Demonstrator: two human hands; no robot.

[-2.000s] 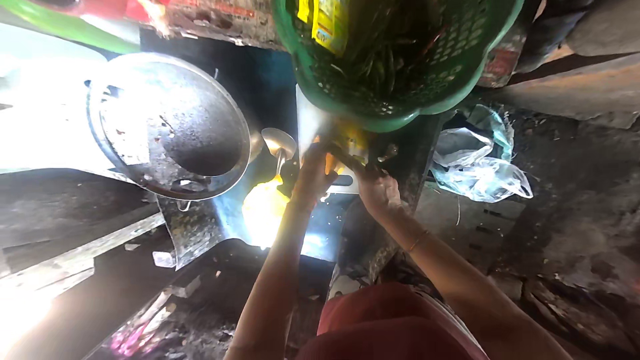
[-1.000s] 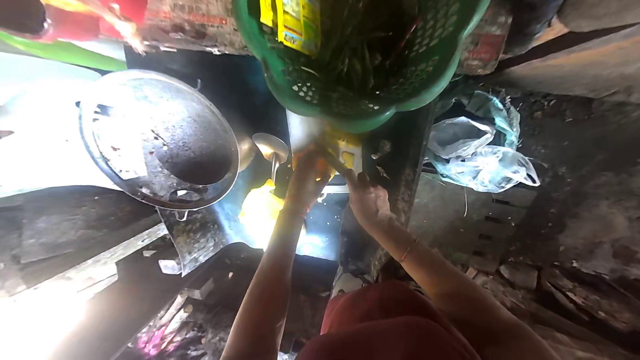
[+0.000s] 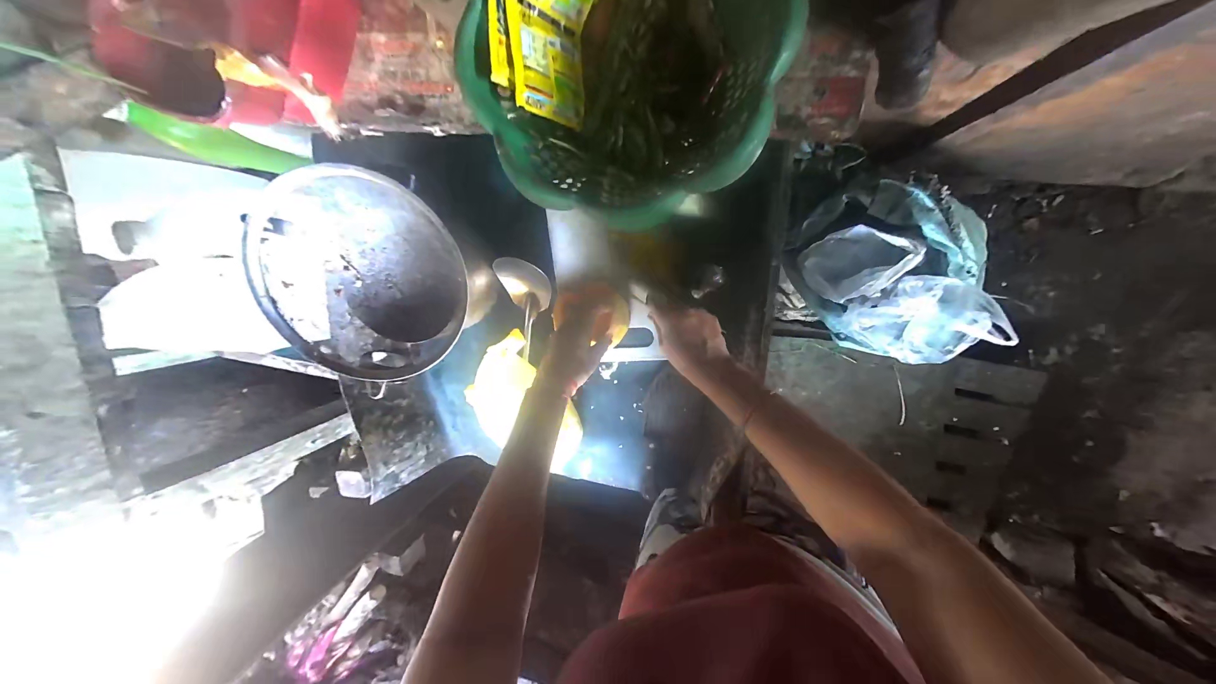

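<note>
My left hand (image 3: 578, 332) is closed around a rounded orange-yellow thing (image 3: 617, 318) over a white board with a handle slot (image 3: 622, 353). Close by on the right, my right hand (image 3: 689, 334) has curled fingers around what looks like a thin tool, blurred at its tip; its kind cannot be told. A metal ladle (image 3: 522, 277) lies left of my left hand, its handle reaching a bright yellow plastic bag (image 3: 502, 385). Above the board, a green plastic colander (image 3: 636, 204) holds yellow packets (image 3: 549, 62) and dark green leafy matter.
A large metal pan (image 3: 380, 275) stands at the left on a pale surface. Crumpled clear and bluish plastic bags (image 3: 912, 285) lie to the right, beyond the dark table's edge. Red containers (image 3: 323, 47) and a green object (image 3: 204, 141) are at the upper left.
My right hand has moved slightly away from my left hand, and the orange-yellow thing shows differently beside my left fingers. The view has shifted somewhat.
</note>
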